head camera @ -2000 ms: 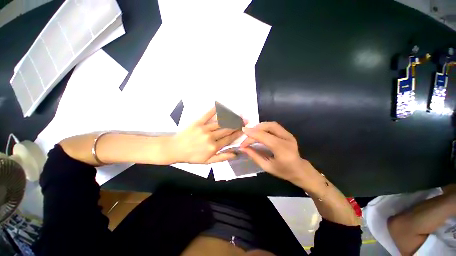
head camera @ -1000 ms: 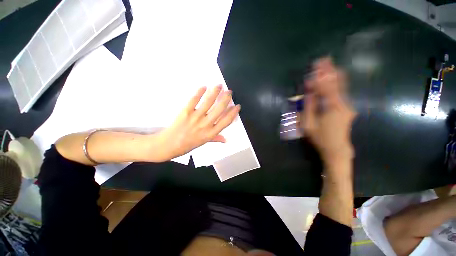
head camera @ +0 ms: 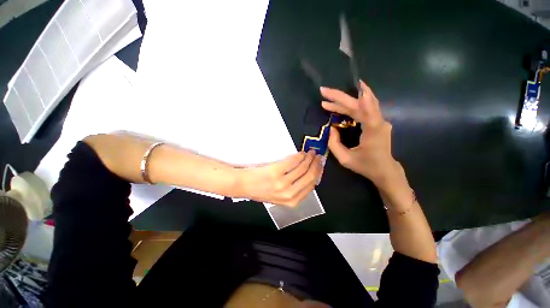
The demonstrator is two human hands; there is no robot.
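My left hand [head camera: 286,180] holds the lower part of a blue and silvery module [head camera: 316,145] just right of the white sheets. An orange-yellow flex cable [head camera: 345,123] and dark parts show at its upper end. My right hand [head camera: 365,135] has its thumb beside the module's upper part; whether it grips the module is unclear. A thin, blurred grey piece [head camera: 346,45] stands up from the right hand's raised fingertips, seen nearly edge-on. A grey adhesive patch [head camera: 297,213] lies on a sheet end just below the left hand.
White backing sheets [head camera: 202,78] overlap at centre left. A sticker sheet [head camera: 63,54] with grey rectangles lies at upper left. Another module [head camera: 531,103] lies at far right. A desk fan [head camera: 12,221] is at the left edge. A person's arm [head camera: 503,264] shows at lower right.
The right hand has brought a module left from the bench, and the left hand has moved right off the sheets onto it. The grey piece now stands up from the right fingertips.
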